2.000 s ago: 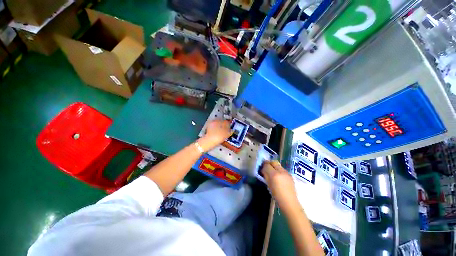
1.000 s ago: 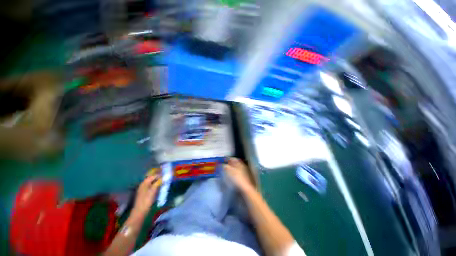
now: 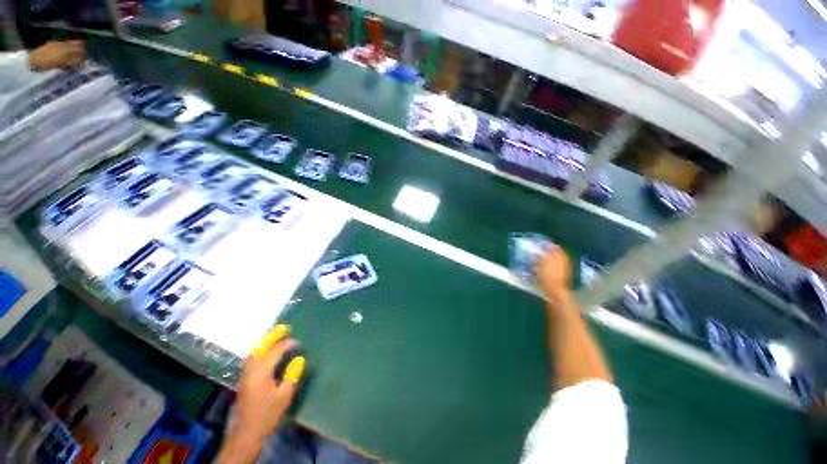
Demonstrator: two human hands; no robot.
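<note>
My right hand (image 3: 554,272), blurred, reaches over the conveyor belt and has its fingertips on a pale-bordered panel (image 3: 526,253) near the belt's near edge line. My left hand (image 3: 265,373), with yellow finger cots, is low at the bench's front edge, beside the corner of the white sheet. Its fingers are apart with a dark gap between them; I see no panel in it. One loose panel (image 3: 345,275) lies on the green bench (image 3: 435,349) between my hands. Several panels lie in rows on the white sheet (image 3: 238,283).
Spaced panels lie on the conveyor belt (image 3: 471,234) behind the pale edge line. A pale layered stack (image 3: 59,136) stands at left, with another person's hand above it. The press base plate (image 3: 118,381) is at lower left. Packed dark parts (image 3: 544,163) line the far ledge.
The view has swung right from the press to the bench and conveyor. My right hand has moved from the press base's front out to the belt; my left hand is now beside the white sheet.
</note>
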